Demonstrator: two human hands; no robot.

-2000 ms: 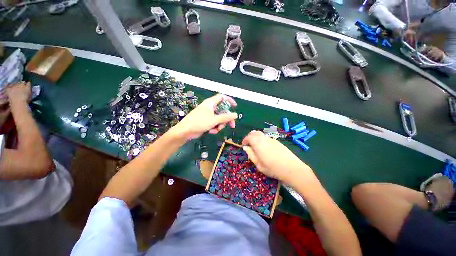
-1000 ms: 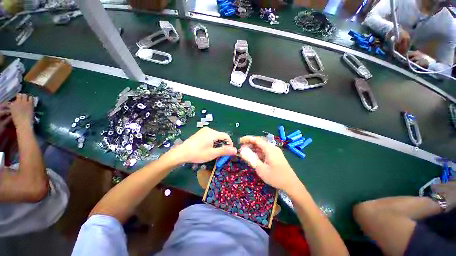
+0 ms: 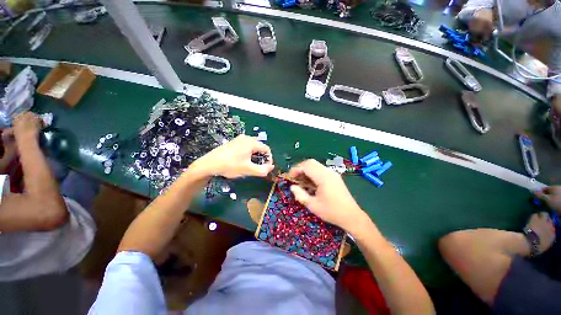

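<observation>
My left hand (image 3: 230, 159) is above the bench at the box's upper left corner, fingertips pinched on a small dark and silver part (image 3: 261, 159), perhaps a circuit board assembly. My right hand (image 3: 326, 194) is over the box's upper edge, fingers curled close to the left fingertips; whether it holds anything is hidden. The open cardboard box (image 3: 265, 212) is at the bench edge above my lap, filled with packed red and dark-blue round ends (image 3: 301, 227). The wired parts pile (image 3: 184, 138) lies left of my left hand.
Loose blue cells (image 3: 371, 165) lie right of my hands, beside small silver parts (image 3: 336, 163). Grey and white housings (image 3: 357, 97) lie on the central belt behind a pale rail (image 3: 295, 117). A post (image 3: 138, 46) and brown box (image 3: 67, 84) are left. Other workers' arms are on both sides.
Both hands first came together over the box; my left hand has since moved slightly left. The blue cell seen at the box's upper corner no longer shows. The belt housings have shifted right in view.
</observation>
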